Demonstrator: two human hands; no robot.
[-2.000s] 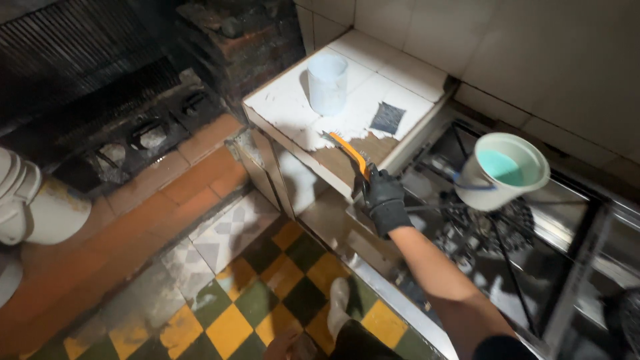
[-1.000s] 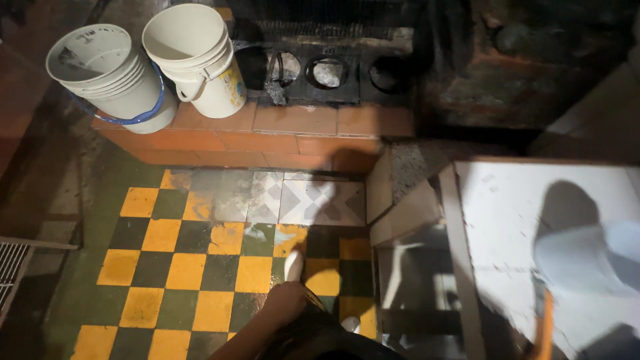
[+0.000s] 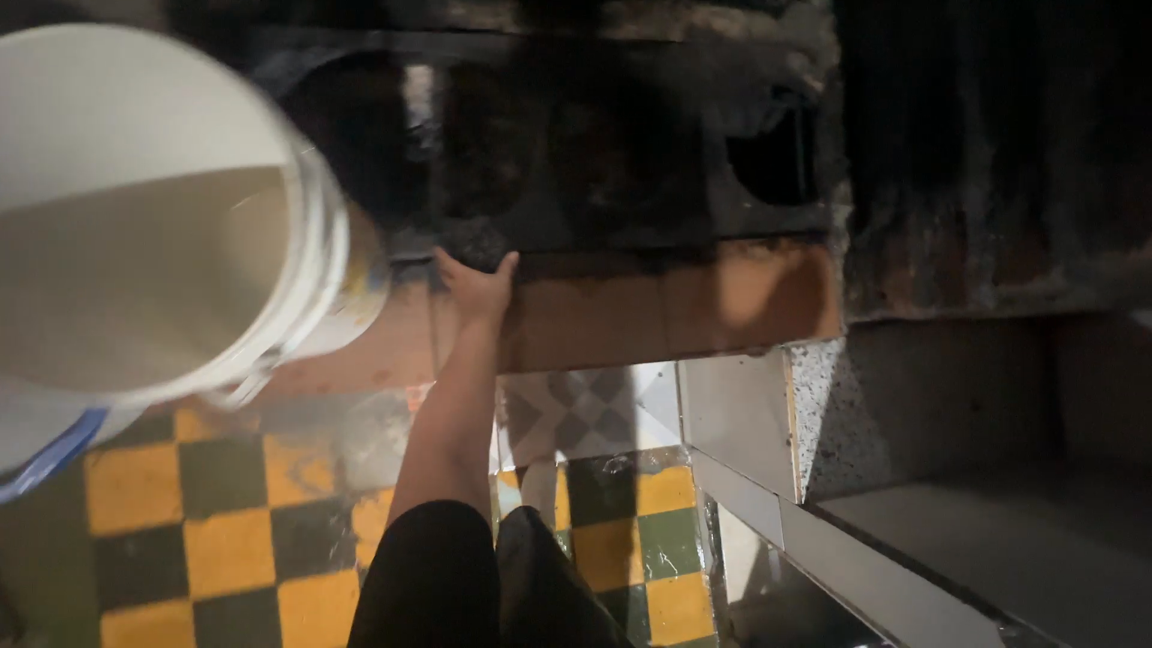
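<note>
My left hand (image 3: 475, 290), bare, reaches forward to the front edge of the blackened stove (image 3: 621, 193). Its thumb and a finger lie on either side of a dark, textured pad (image 3: 482, 245), which looks like a scouring pad; the other fingers are hard to make out in the shadow. Beneath the wrist runs the reddish tiled ledge (image 3: 585, 310). Outside this view is my right hand.
At the left, close to the camera, stands a white plastic bucket (image 3: 317, 261), with a second bucket's blue handle (image 3: 54, 454) below it. A white-tiled counter (image 3: 1017, 558) is at the lower right. The checkered floor (image 3: 229, 549) looks wet in places.
My left hand has reached forward to the dark pad at the stove's edge. My gloved right hand, on an orange-handled tool two seconds ago, is out of sight. The view has swung left to the stove.
</note>
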